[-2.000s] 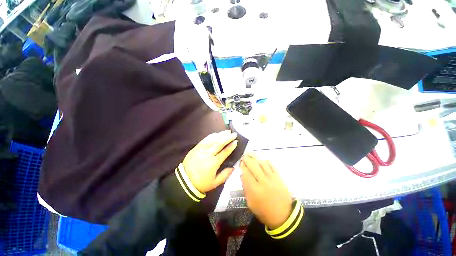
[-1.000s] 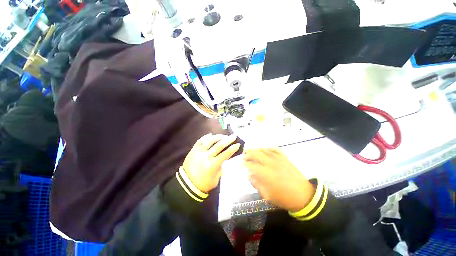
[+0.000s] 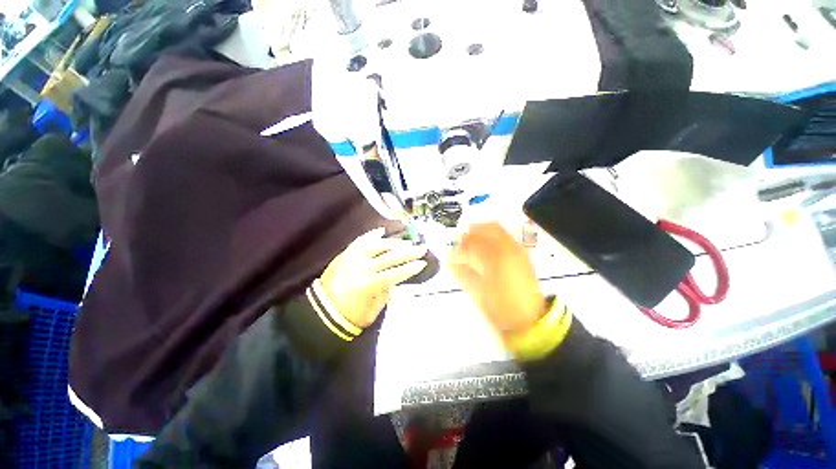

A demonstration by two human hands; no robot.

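The dark brown-black garment panel (image 3: 229, 211) lies left of the needle, with white along some edges. Its narrow right end reaches under the presser foot (image 3: 431, 209) of the white sewing machine (image 3: 522, 55). My left hand (image 3: 362, 279) lies on this end just in front of the foot, fingertips pressed on the cloth. My right hand (image 3: 497, 275) is blurred, right of the needle area, over the white table; its fingers are bent and whether they hold anything cannot be told.
A black smartphone (image 3: 610, 238) lies right of my right hand, over red-handled scissors (image 3: 710, 266). Black flaps (image 3: 660, 128) cross the machine head. A dark cloth pile (image 3: 55, 192) is at left. Blue crates (image 3: 41, 376) stand at lower left and right.
My right hand has moved up and away from the cloth, toward the needle area. My left hand has slid slightly left and stays on the panel. The camera view has shifted a little.
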